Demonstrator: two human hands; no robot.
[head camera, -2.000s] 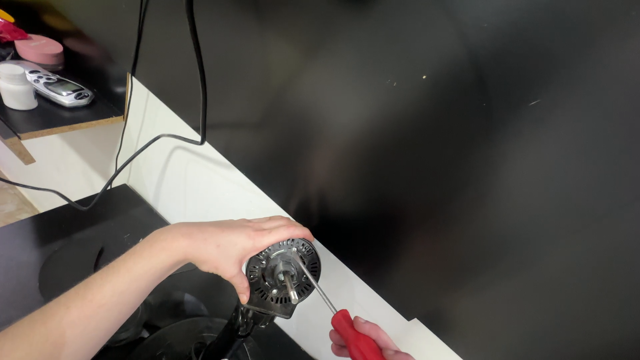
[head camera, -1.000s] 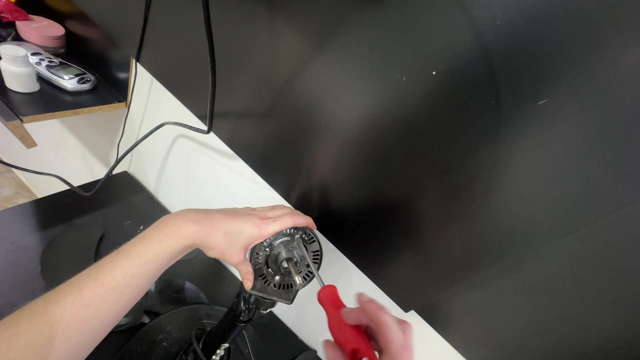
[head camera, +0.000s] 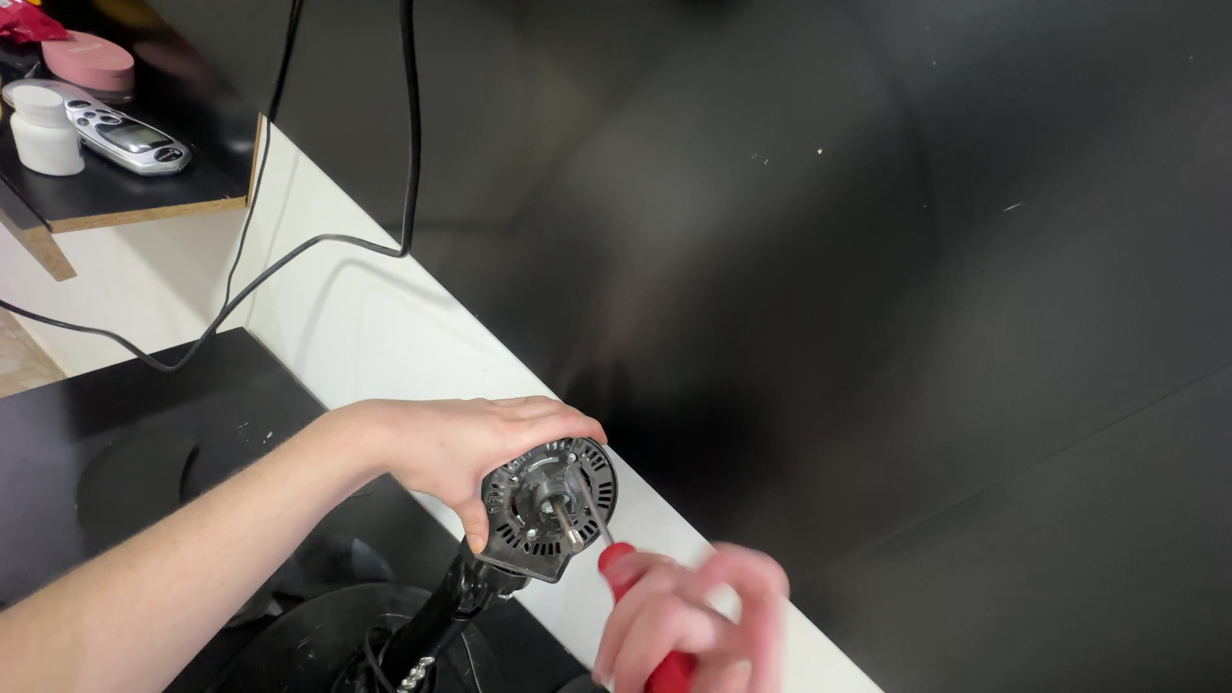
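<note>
My left hand (head camera: 462, 438) grips the upper left rim of a round black slotted motor housing (head camera: 523, 553), thumb at its near left edge and fingers over the top. A metal shaft (head camera: 566, 520) sticks out of the housing's middle. Below it runs a black stand pole (head camera: 428, 616). My right hand (head camera: 688, 611), partly blurred, is closed around the red handle of a screwdriver (head camera: 619, 568). The screwdriver's blade reaches up to the housing's face, right of the shaft, near a screw (head camera: 573, 458); whether the tip sits in it I cannot tell.
A round black base (head camera: 337, 626) lies below the pole on a black surface (head camera: 87, 414). A black cable (head camera: 318, 239) hangs at the upper left. The shelf (head camera: 144, 214) holds a white bottle (head camera: 46, 140), a grey handheld device (head camera: 135, 140) and a pink round container (head camera: 89, 60).
My right hand has shifted further up around the red handle, its fingers now covering more of it. My left hand keeps its hold on the housing.
</note>
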